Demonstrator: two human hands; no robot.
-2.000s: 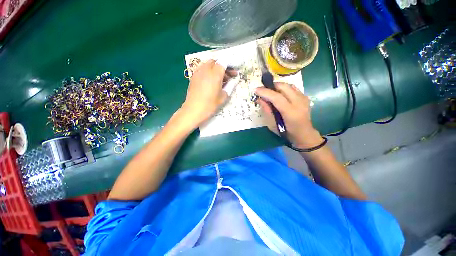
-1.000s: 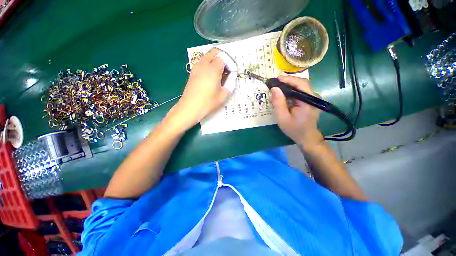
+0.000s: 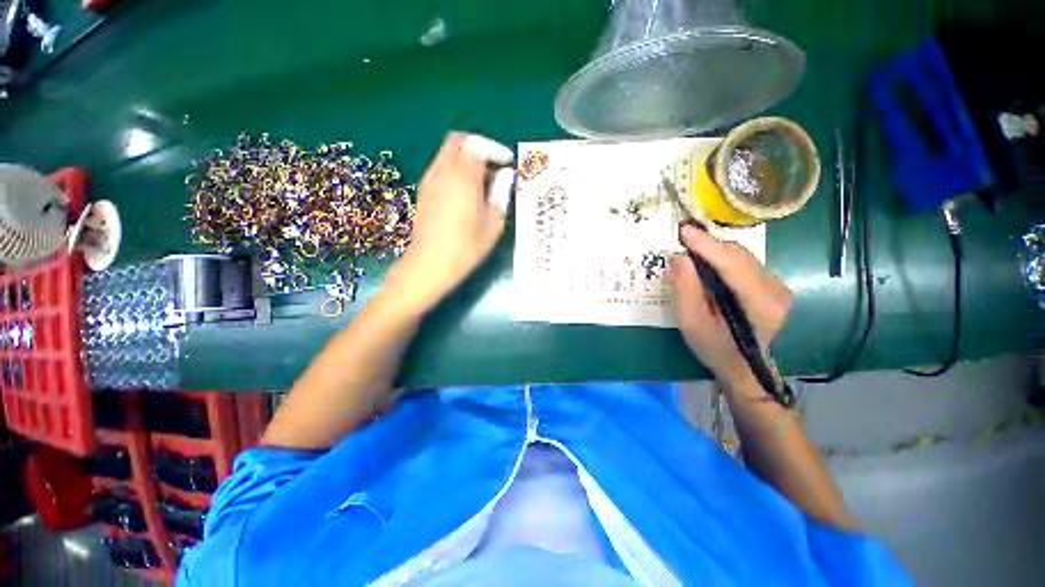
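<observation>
My right hand holds the black soldering iron over the right part of the white sheet, its metal tip near the yellow pot. My left hand is at the sheet's left edge, with white covers on its fingertips. Its fingers are closed together; whether they hold a small part cannot be told. Small dark bits lie on the sheet. A few coppery rings lie at its top left corner. A big heap of small rings lies on the green mat to the left.
A clear plastic lid stands behind the sheet. Tweezers and black cables lie right of the pot, by a blue unit. A grey-silver reel stand, bubble wrap, a small fan and a red crate are at left.
The view has shifted. My left hand has moved away from the iron's tip to the sheet's left edge. The iron has turned from the work towards the pot. The thin line near my left hand no longer shows.
</observation>
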